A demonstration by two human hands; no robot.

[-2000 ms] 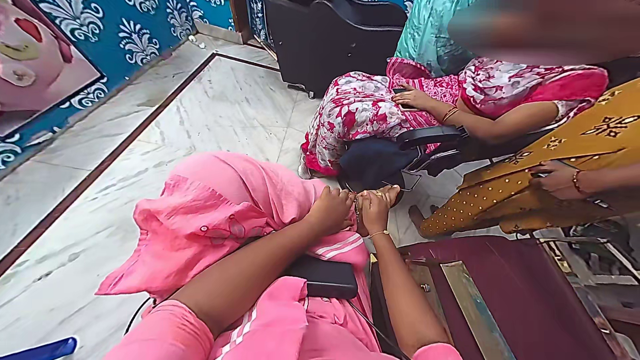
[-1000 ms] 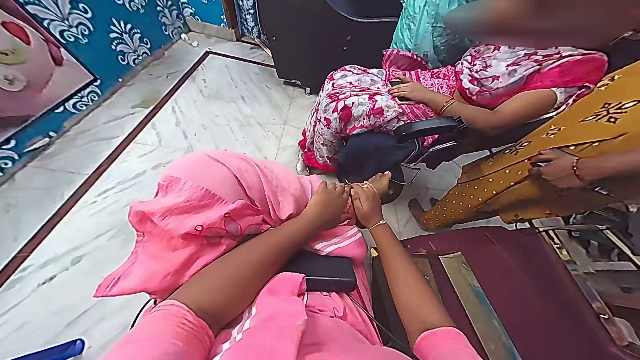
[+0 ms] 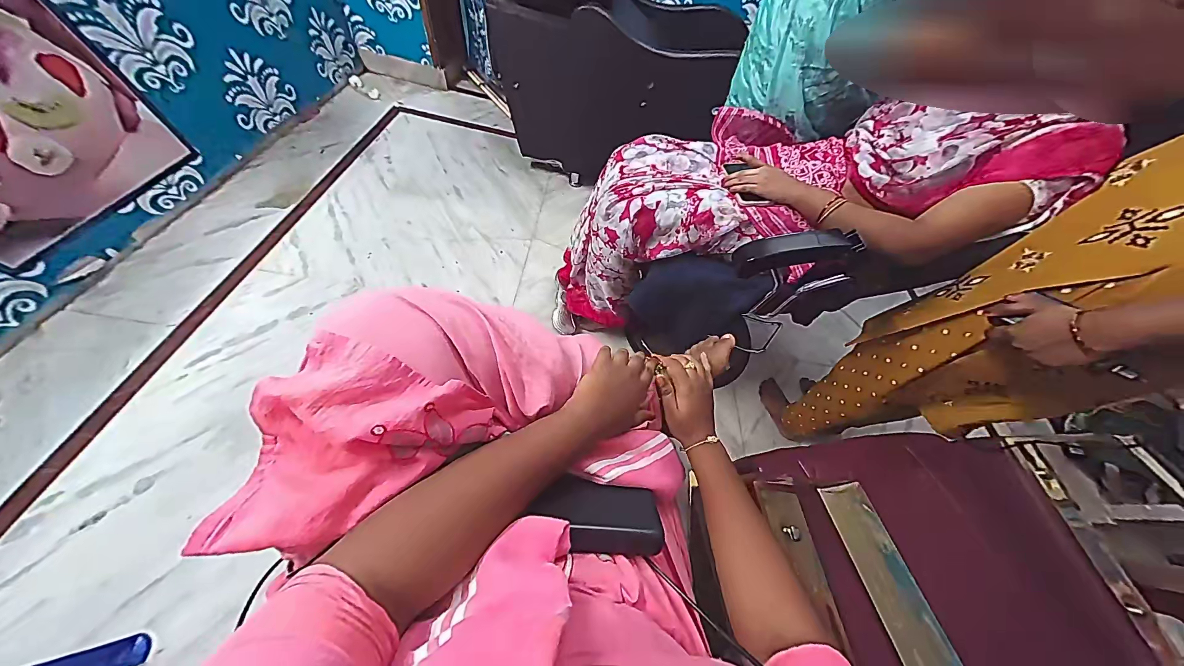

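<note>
My left hand [image 3: 610, 393], with curled fingers, is above my lap, over the pink cloth [image 3: 435, 370]. Close on its right is my right hand [image 3: 686, 393], which wears a thin gold-coloured bracelet [image 3: 701, 443]. Between the fingertips a small green and gold-coloured piece [image 3: 659, 368] shows; its kind is unclear, and which hand grips it cannot be told. Just past the right fingers, what looks like a bare foot [image 3: 717, 351] shows in part. A black box-shaped device [image 3: 601, 518] with a cable rests on my lap, behind the hands.
A person in floral clothes [image 3: 666, 199] sits ahead with a phone, beside a black armrest [image 3: 795, 250]. Another in mustard clothing [image 3: 934, 361] stands at right. A maroon padded seat [image 3: 980, 546] is beside my right arm; a dark blue round stool [image 3: 689, 305] is beyond my hands.
</note>
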